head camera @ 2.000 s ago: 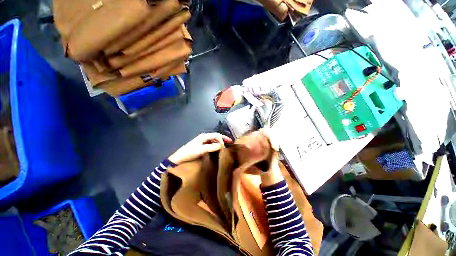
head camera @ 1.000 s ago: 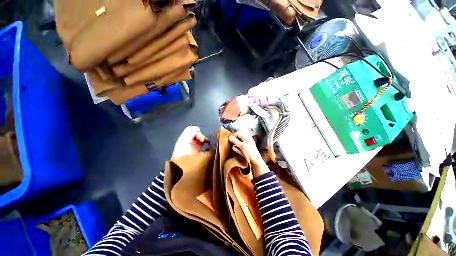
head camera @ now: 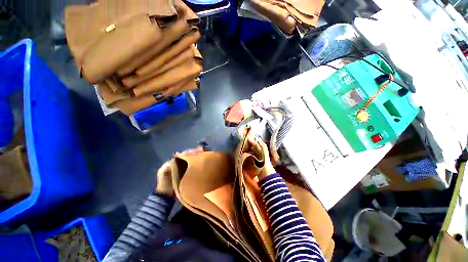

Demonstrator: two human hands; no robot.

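Observation:
A tan-brown bag body [head camera: 205,176] lies floppy on my lap over a dark apron [head camera: 169,238], its folds pointing up and away from me. A paler orange inner pocket [head camera: 221,198] shows between the panels. My left hand [head camera: 167,176] is at the outer left panel's edge, blurred and partly hidden behind it; its grip is unclear. My right hand [head camera: 260,153] grips the upper edges of the gathered middle folds, near the bench corner.
A green machine [head camera: 362,105] stands on the white bench [head camera: 320,171], with a striped rag [head camera: 279,125] at its corner. Stacked brown bags [head camera: 138,56] lie on a stool. Blue bins [head camera: 61,133] stand left. A grey-white bucket [head camera: 377,233] is at lower right.
My left hand has moved left and down, from the middle folds to the outer left panel. The left panel is spread wider. My right hand still holds the folds.

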